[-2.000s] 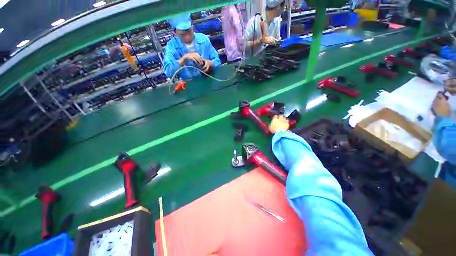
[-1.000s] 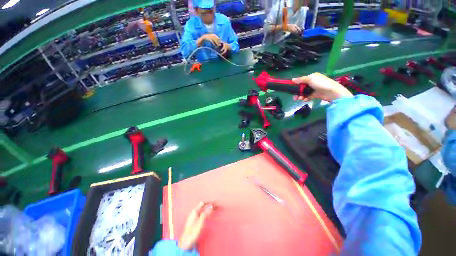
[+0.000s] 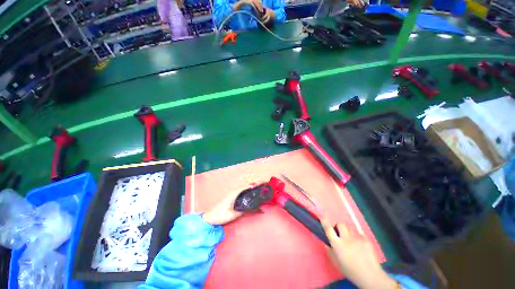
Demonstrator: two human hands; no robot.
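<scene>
A red-and-black tool body (image 3: 302, 216) is held over the salmon-red mat (image 3: 243, 254). My right hand (image 3: 351, 251) grips the lower end of its handle. My left hand (image 3: 221, 213) holds a black squarish part (image 3: 252, 198) at the tool's upper end; whether the two are joined cannot be told. A slim pointed tool (image 3: 297, 188) lies on the mat just behind the tool body. Another tool body with a metal-looking head (image 3: 321, 155) lies at the mat's upper right corner.
A foam tray with white parts (image 3: 175, 220) and a blue bin (image 3: 83, 189) stand left. A foam tray with black parts (image 3: 353, 163) and a cardboard box (image 3: 433, 131) are right. Spaced tool bodies (image 3: 149, 135) lie on the green surface (image 3: 220, 115). A coworker's hands (image 3: 258, 10) show beyond.
My right hand has brought the tool body from above the green surface down over the mat. My left hand has moved up and now holds the black part at its head. The view has tilted down.
</scene>
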